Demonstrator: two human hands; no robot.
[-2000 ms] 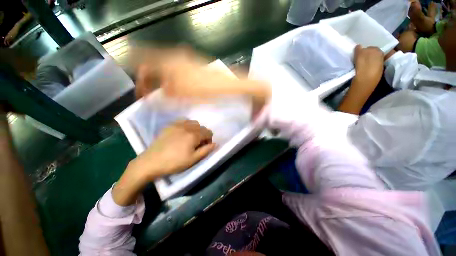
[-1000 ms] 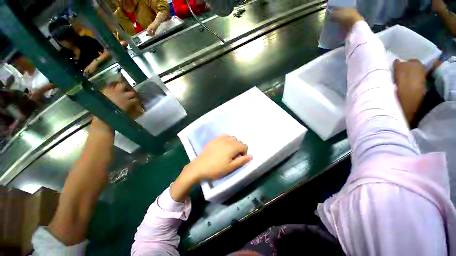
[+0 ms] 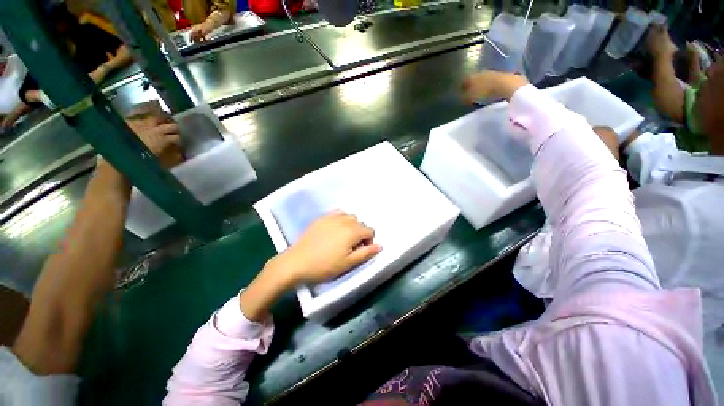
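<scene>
A white open box [image 3: 413,230] sits tilted across the green bench edge in front of me. A grey-blue wrapped product [image 3: 299,212] lies at its left end. My left hand [image 3: 337,247] rests over the product, fingers curled; whether it grips is hidden. My right arm reaches across a second white box [image 3: 468,186]. My right hand [image 3: 494,86] is above that box's far side, near a bagged unit [image 3: 506,49] on the line; nothing clearly shows in its blurred fingers.
A dark shiny conveyor [image 3: 317,119] runs beyond the bench. A green post [image 3: 119,143] stands at left. A neighbour's hand [image 3: 156,136] reaches into another white box [image 3: 214,170]. Several bagged units [image 3: 583,40] stand at upper right. A neighbour's white sleeve [image 3: 655,158] is at right.
The right hand left the near box and reached to the line; since one second ago it has moved lower and left in view. The left hand stays in the near box.
</scene>
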